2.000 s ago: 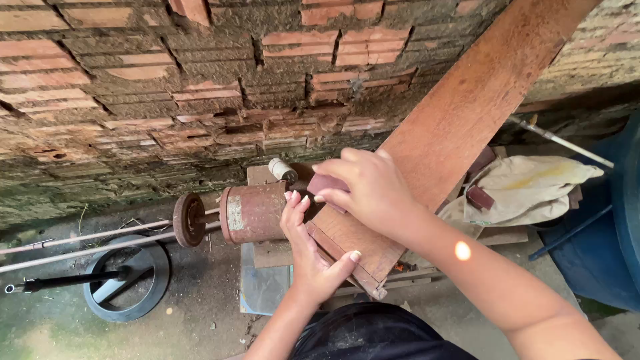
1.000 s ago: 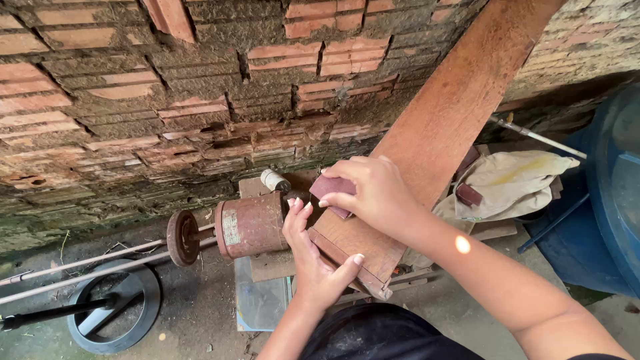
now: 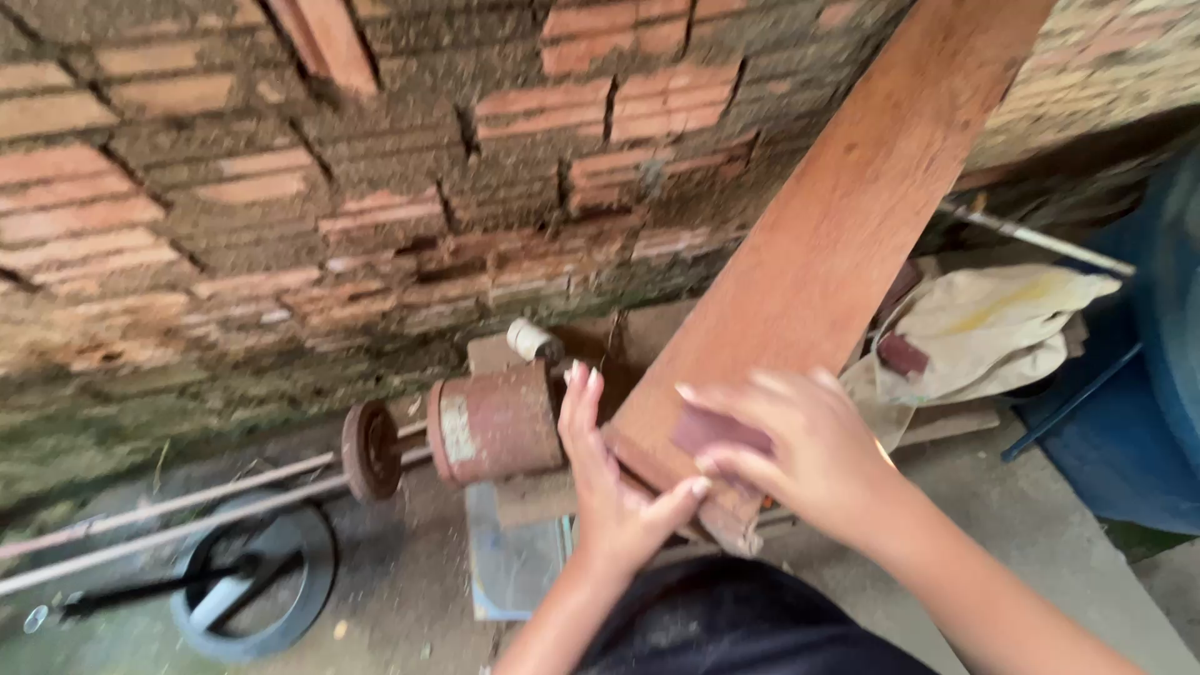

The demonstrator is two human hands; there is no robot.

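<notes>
A long reddish-brown wooden board [image 3: 825, 225] slants from the upper right down to the middle of the view. My right hand [image 3: 806, 450], blurred, holds a folded piece of dark red sandpaper [image 3: 717, 431] flat on the board near its lower end. My left hand [image 3: 614, 487] rests against that lower end, thumb and fingers spread, with the thumb tip by the board's corner. Under and around the end, part of the support is hidden by my hands and the board.
Left of my left hand lies a rusty metal cylinder [image 3: 497, 427] beside a white-capped object [image 3: 532, 339]. A rough brick wall [image 3: 375, 187] runs behind. At right are a beige cloth [image 3: 994, 323] and a blue plastic tank [image 3: 1116, 422]; a grey wheel-like ring [image 3: 202, 623] lies lower left.
My right hand and the sandpaper have moved along the board toward its lower corner, nearer my body. My left hand stays at the board's end.
</notes>
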